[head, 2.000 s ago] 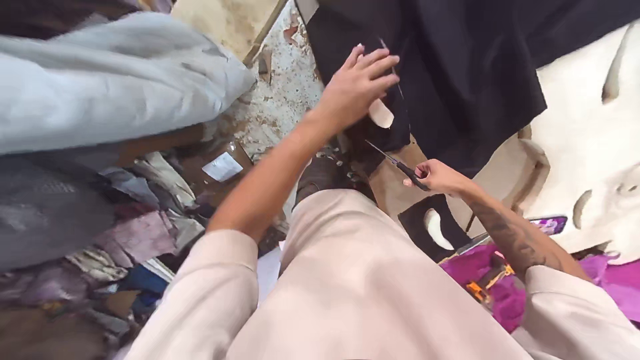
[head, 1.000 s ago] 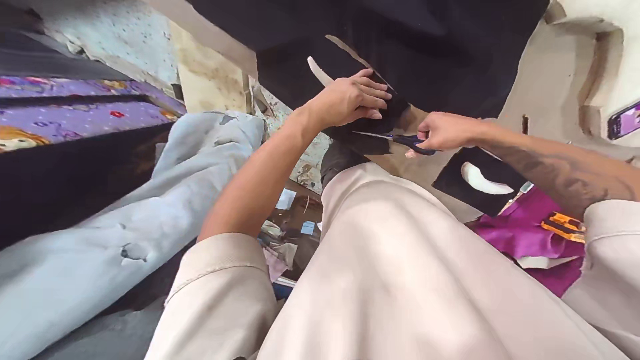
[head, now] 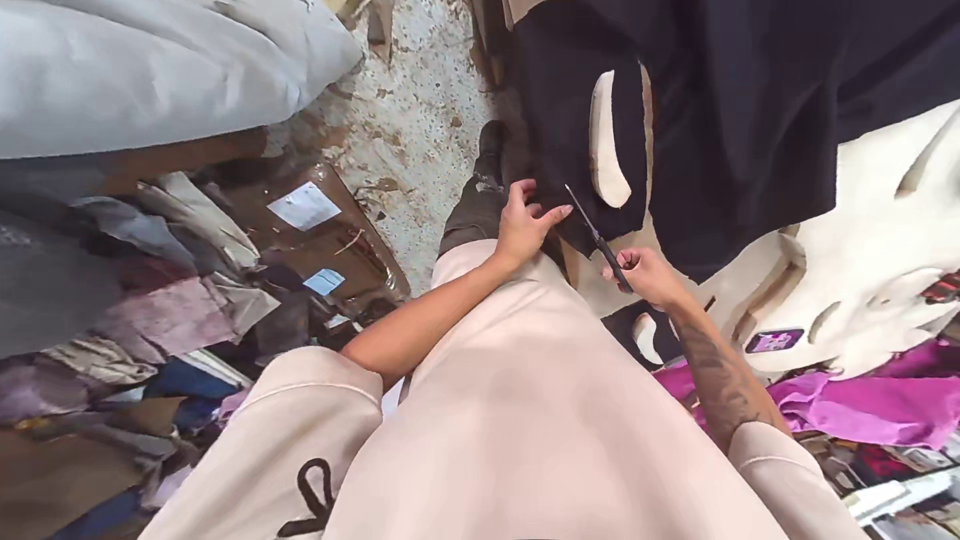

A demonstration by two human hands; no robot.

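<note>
My right hand (head: 645, 276) is closed on dark-handled scissors (head: 606, 251), whose pointed blades aim up and left over the edge of a black fabric sheet (head: 727, 150). Left of the blade tips, my left hand (head: 523, 229) has its thumb and fingers apart at the fabric's left edge, with nothing seen between them. A curved cream foam piece (head: 606, 146) lies on the black fabric beside a long slit that shows tan beneath. Near my right wrist, a smaller curved cream piece (head: 646, 337) rests on a black scrap (head: 621, 322).
Cream foam sheeting (head: 862, 247) with cut-outs spreads right, bearing a phone-like object (head: 775, 340). Magenta material (head: 862, 405) lies below it. At left are a heap of fabric scraps (head: 165, 315), a brown wrapped package (head: 277, 232) and a grey-white covered bulk (head: 165, 75). The floor (head: 420, 127) is speckled.
My left hand has come off the black fabric beside the slit and is now at its left edge, fingers spread. The scissors, level one second ago, now point up and left. The view has shifted.
</note>
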